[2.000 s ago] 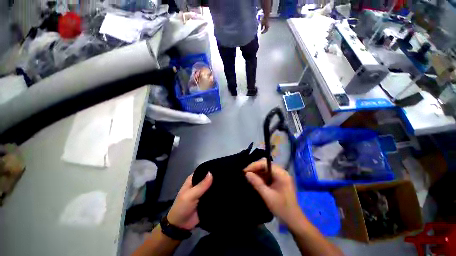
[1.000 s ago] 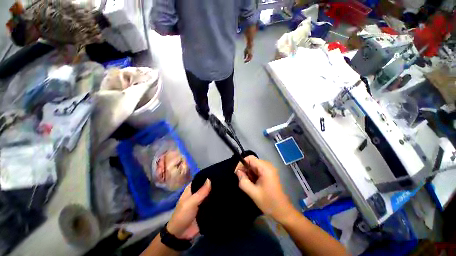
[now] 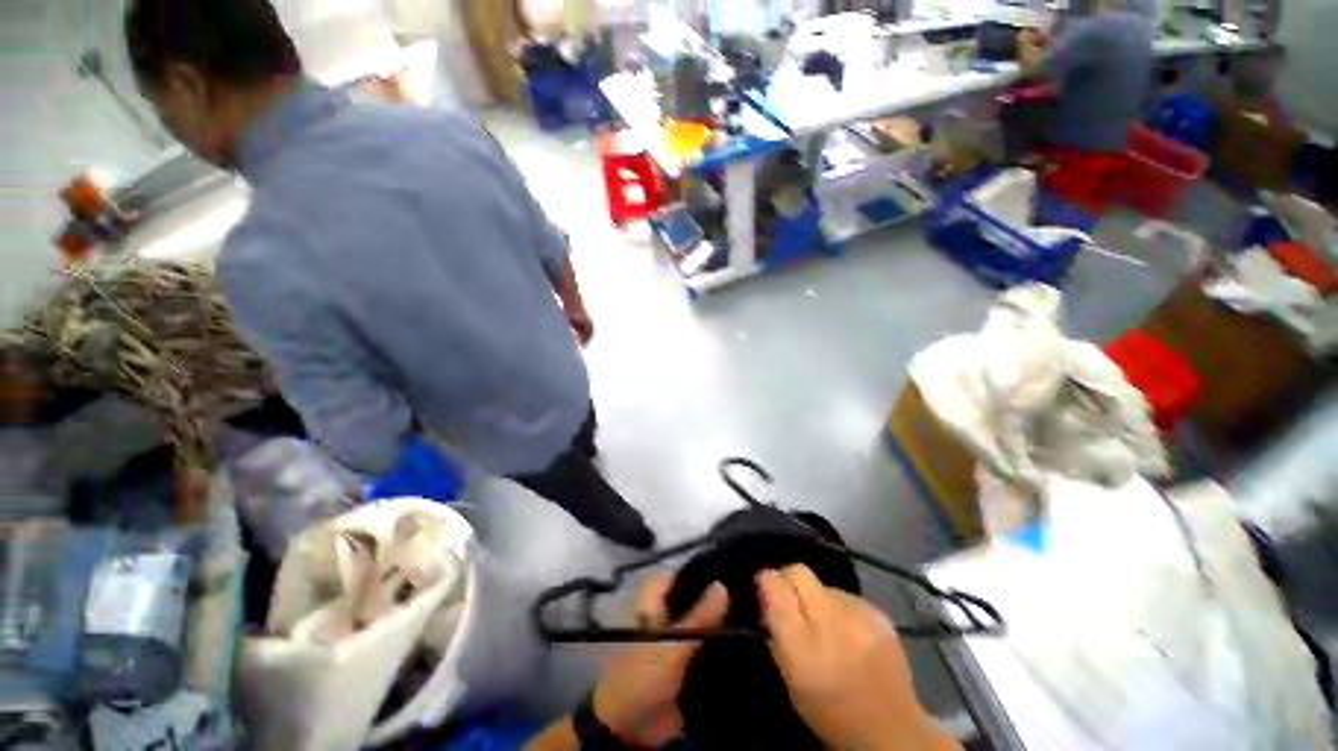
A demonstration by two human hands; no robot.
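Black trousers (image 3: 734, 701), a bunched dark cloth, hang at the bottom centre between my hands. A thin black plastic hanger (image 3: 590, 635) lies across them, its hook up and its straight bar running past my fingers. My left hand (image 3: 653, 668) grips the cloth at the left, with a dark band on its wrist. My right hand (image 3: 839, 653) pinches the cloth and hanger bar near the middle. The cloth's lower part is cut off by the frame's edge.
A person in a grey-blue shirt (image 3: 404, 272) stands close ahead at the left. A white bin (image 3: 458, 631) of scraps is at lower left. White cloth heaps (image 3: 1013, 389) and a box stand at right. Machine tables, blue crates and another person are farther back.
The view has moved forward and turned past the machine table. The hanger, earlier seen edge-on, now lies broadside across the cloth. The person ahead appears nearer and farther left.
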